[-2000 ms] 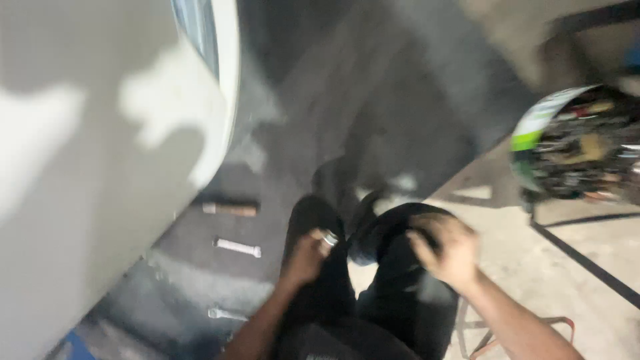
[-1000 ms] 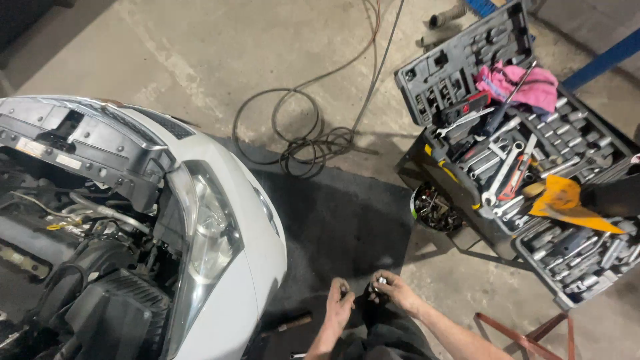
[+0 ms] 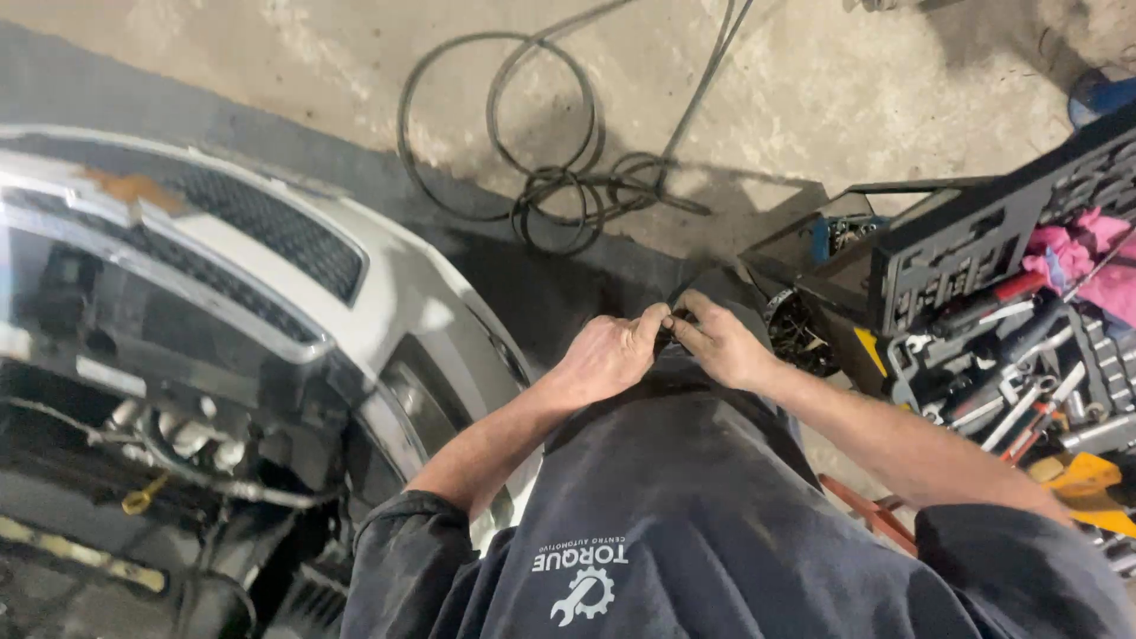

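My left hand [image 3: 615,353] and my right hand [image 3: 723,339] meet in front of my dark shirt, above my legs. Their thumbs and fingertips touch around something small and dark, which the fingers mostly hide; I cannot tell what it is or which hand grips it. To the left of my hands stands the white front bumper [image 3: 417,284] of a car, with its engine bay exposed. A black tool case [image 3: 967,257] full of wrenches and sockets lies on the right, beyond my right forearm.
A dark hose [image 3: 581,191] lies coiled on the concrete floor ahead. Near the tool case are a round container of small metal parts [image 3: 799,333], a pink cloth [image 3: 1087,257] and a yellow piece [image 3: 1087,488]. A red metal frame [image 3: 870,510] stands below my right forearm.
My hands were apart over my legs two seconds ago; now they touch. The view has swung up from the floor, where several tools lay beside the car, and turned.
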